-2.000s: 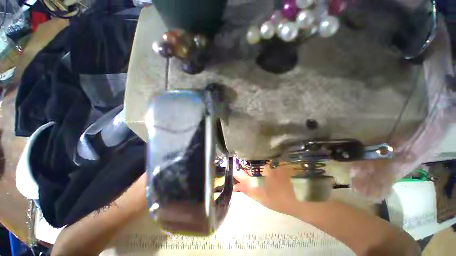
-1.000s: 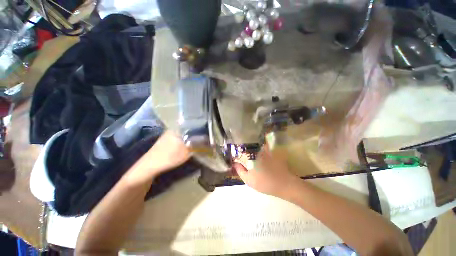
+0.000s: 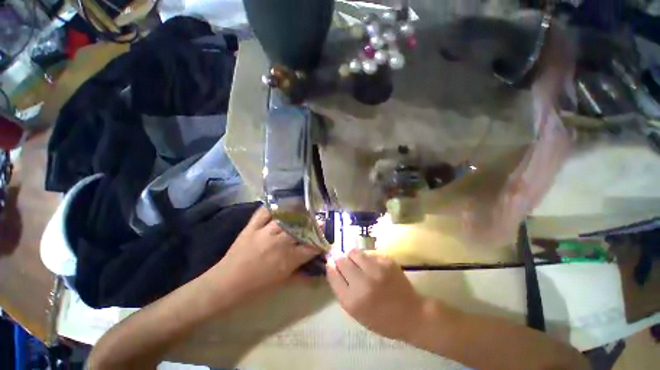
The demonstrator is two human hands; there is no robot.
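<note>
The black and grey garment (image 3: pixel 108 144) lies bunched left of the sewing machine head (image 3: pixel 434 115), with a white curved edge piece (image 3: pixel 56 235) at its left. My left hand (image 3: pixel 268 249) rests on the black cloth, fingers bent towards the needle area, holding the dark cloth near the bed's edge. My right hand (image 3: pixel 373 289) is just in front of the lit presser foot (image 3: pixel 365 225), its fingertips close together in the glare; whether they pinch cloth cannot be told. The shiny take-up lever guard (image 3: pixel 286 159) stands above my left fingers and hides part of the needle area.
A dark green-grey holder (image 3: pixel 291 32) and a pearl bead cluster (image 3: pixel 376 47) sit on the machine head. A pink cloth scrap (image 3: pixel 539 170) hangs at its right. A green-handled tool (image 3: pixel 582 251) lies right of the bed. Printed ruler marks (image 3: pixel 340 338) run along the table's front.
My right hand has moved back from under the machine head to the front of the presser foot. My left hand has moved right, nearer to it. The view has shifted away from the machine head.
</note>
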